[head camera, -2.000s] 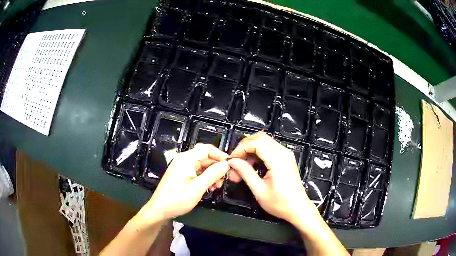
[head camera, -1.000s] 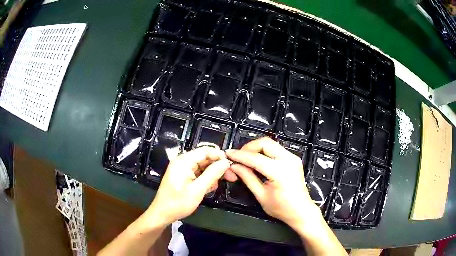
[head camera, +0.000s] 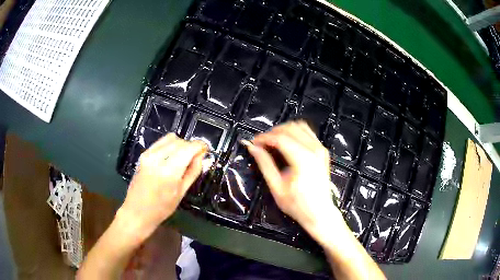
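The large black blister tray (head camera: 274, 82) lies on the dark green bench, with rows of glossy rectangular pockets. My left hand (head camera: 164, 172) is over the tray's front left part, thumb and fingers pinched together; I cannot tell if anything is between them. My right hand (head camera: 293, 164) is over the front row to the right of it. Its thumb and forefinger pinch a tiny pale piece (head camera: 245, 143), mostly hidden by the fingertips. The hands are apart. Small white pieces (head camera: 448, 164) lie in a loose heap right of the tray.
A white sheet with small dark marks (head camera: 49, 49) lies at the left. A cardboard sheet (head camera: 467, 205) lies right of the heap. The green conveyor (head camera: 411, 27) runs behind the tray. White lattice scraps (head camera: 68, 210) are below the bench edge at lower left.
My hands were together at the fingertips and have separated; the left hand has moved left. The view has shifted and tilted, so the tray and sheets appear moved.
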